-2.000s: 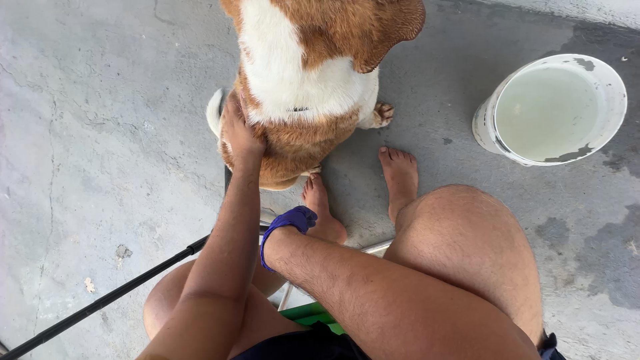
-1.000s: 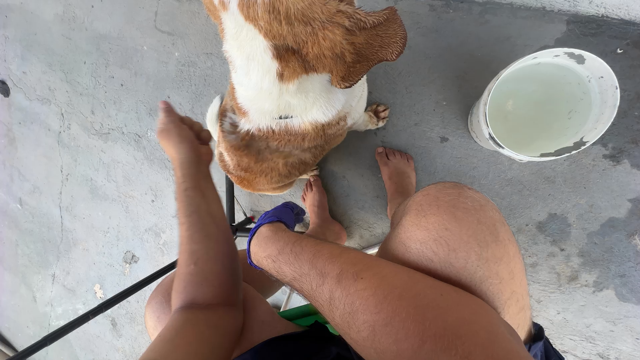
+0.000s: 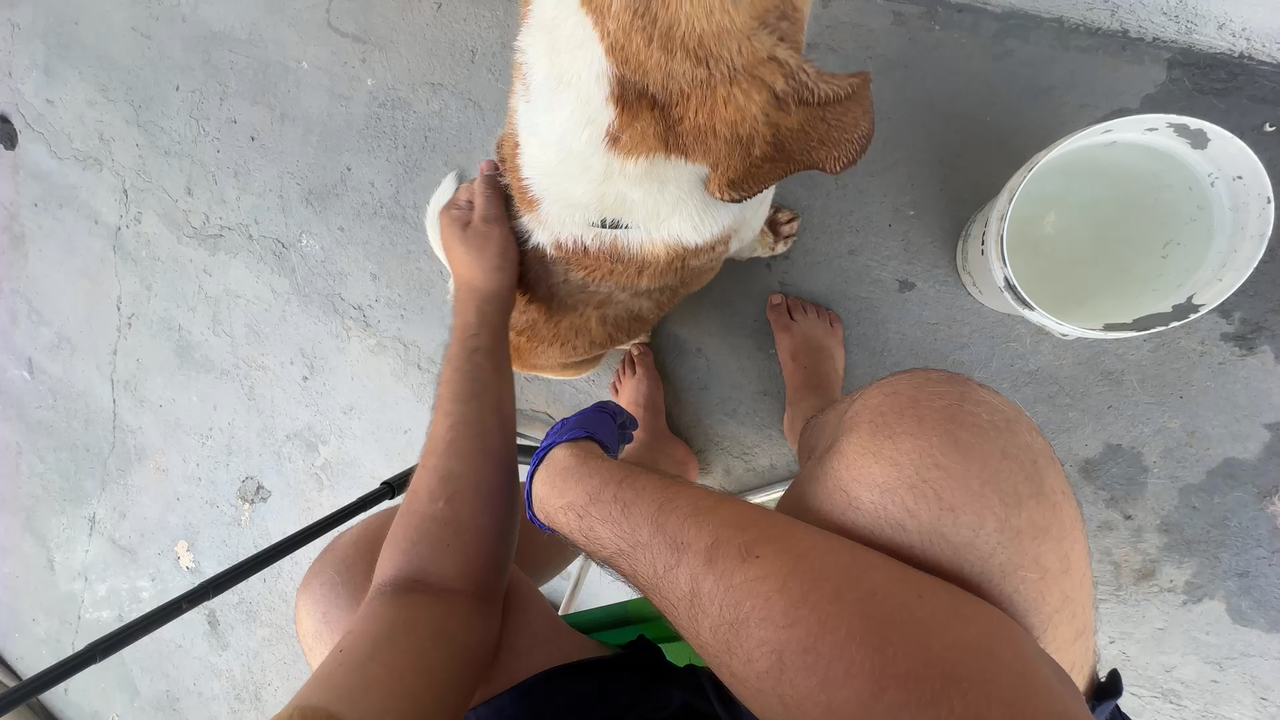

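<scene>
A brown and white dog (image 3: 640,190) sits on the grey concrete floor at the top middle, its head cut off by the top edge. Against the dog's side, by its white tail, lies my bare left hand (image 3: 482,228); its fingers are partly hidden, so their grip cannot be told. My right hand (image 3: 590,428) wears a purple glove and is bent down over my left knee area, near my bare foot. Most of its fingers are out of sight, and what they hold cannot be seen.
A white bucket (image 3: 985,258) of cloudy water stands at the upper right. A black pole (image 3: 215,583) slants across the lower left, behind my left forearm. Something green (image 3: 625,618) shows between my legs. Damp patches mark the floor at the right, near a pale wall edge.
My left hand was on the dog two seconds ago, then raised off it to the left, and now it is against the dog's side again. My right hand stays low in about the same place.
</scene>
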